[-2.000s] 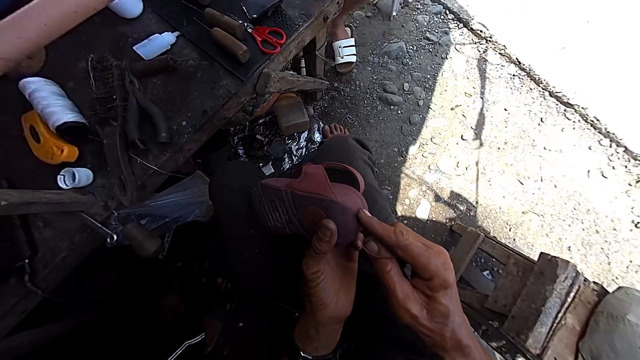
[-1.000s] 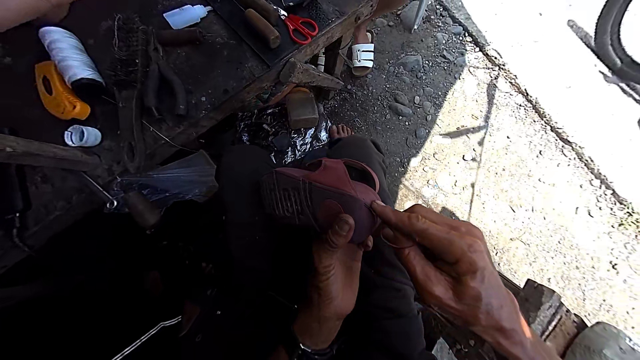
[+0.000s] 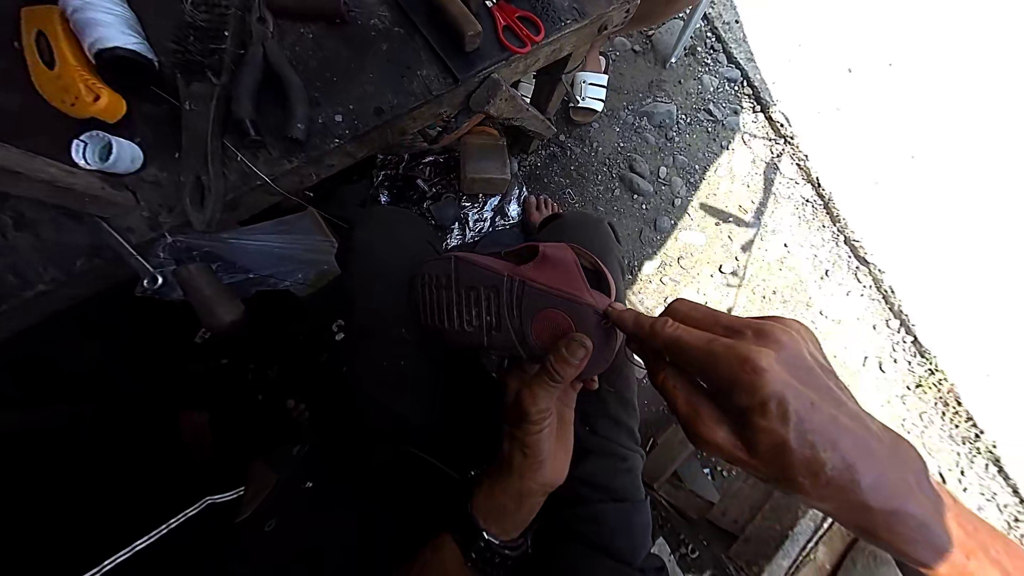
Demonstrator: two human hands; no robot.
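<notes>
A dark maroon sandal (image 3: 480, 308) with a reddish strap lies sole toward me over my lap. My left hand (image 3: 548, 408) grips its lower right end, the thumb pressed on the sole near a round red patch. My right hand (image 3: 720, 384) is curled at the sandal's right edge, its index fingertip touching the rim by the strap; whether something thin sits between its fingers cannot be told. Above my knees, a brown block (image 3: 485, 162) stands on crumpled silvery plastic (image 3: 480, 220).
A dark wooden workbench (image 3: 360, 72) holds red-handled scissors (image 3: 518, 28), pliers (image 3: 270, 88), a white thread spool (image 3: 108, 36), a yellow tool (image 3: 64, 68) and a white cap (image 3: 107, 152). Wooden pieces (image 3: 768, 504) lie lower right. Another person's white sandal (image 3: 590, 92) is beyond the bench.
My right hand has turned and drawn slightly out to the right since two seconds ago, its index fingertip remaining by the sandal's edge. My left hand keeps its grip.
</notes>
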